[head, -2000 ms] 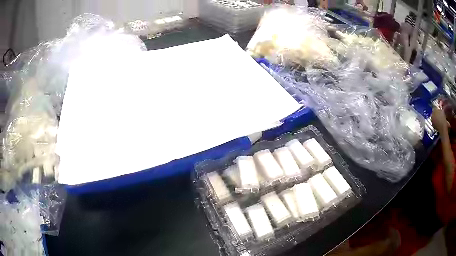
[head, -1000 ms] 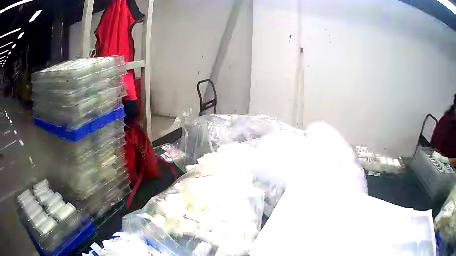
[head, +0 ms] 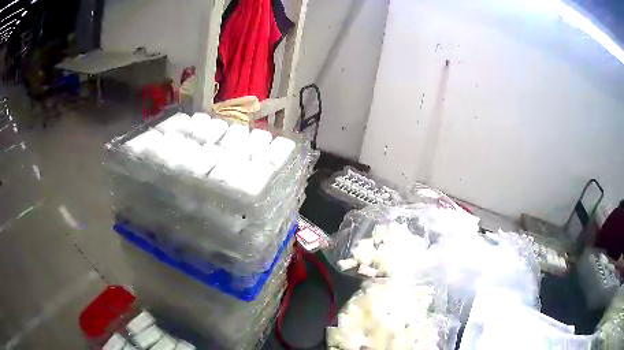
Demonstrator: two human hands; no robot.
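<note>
No hand is in view. Nearest in front stands a tall stack of clear blister trays (head: 198, 198). White block-like parts (head: 212, 154) lie in the pockets of the top tray. A blue tray (head: 205, 270) sits partway down the stack, with more clear trays above and below it. To the right, clear plastic bags (head: 445, 236) hold heaped cream-white small parts (head: 386, 314). A bright white sheet (head: 503, 325), washed out by glare, lies at the lower right.
Red stool (head: 107, 311) and white parts (head: 152, 335) at lower left. Red garment (head: 250, 51) on a white frame (head: 291, 61). Trolley handles (head: 310, 109) by the wall. Another parts tray (head: 359, 188) behind. A table (head: 113, 61) stands far back left. Part of a person (head: 612, 232) at the right edge.
The view has swung left and down since the bench view two seconds ago. The tray stack now appears larger and nearer the middle; the white sheet has shifted to the lower right.
</note>
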